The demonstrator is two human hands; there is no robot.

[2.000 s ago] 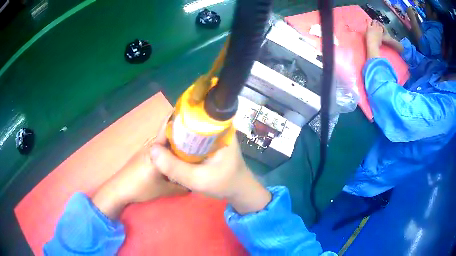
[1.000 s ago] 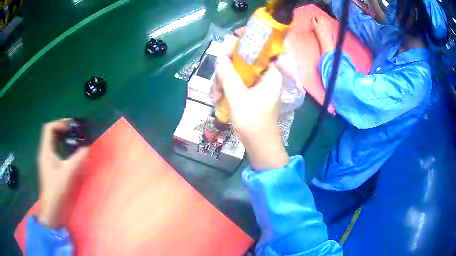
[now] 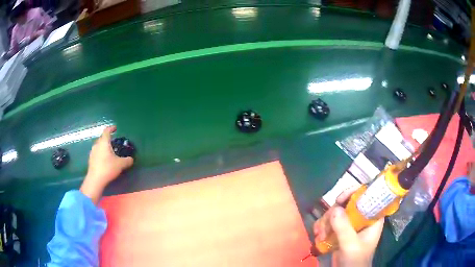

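My left hand (image 3: 107, 161) is over the green surface beyond the mat's left corner, with thumb and fingers around the near side of a round black unit (image 3: 124, 148). The unit appears to rest on the surface; whether the fingers grip it is hard to tell. My right hand (image 3: 349, 234) holds the yellow-orange electric screwdriver (image 3: 372, 202) at the right of the red mat (image 3: 208, 216). The driver is tilted, its tip pointing down-left over the mat's right edge. A dark ribbed sleeve (image 3: 435, 138) rises from its top.
More black units (image 3: 249, 121) sit along the green bench (image 3: 208, 88). The white screw feeder (image 3: 346, 185) is partly hidden behind my right hand and driver. A clear bag with grey contents (image 3: 364, 133) lies behind it. A neighbour's blue sleeve (image 3: 458, 208) and red mat (image 3: 435, 130) are at right.
The view has swung left. My right hand and the driver have moved off the feeder toward the mat. My left hand is now at a unit on the green surface beyond the mat.
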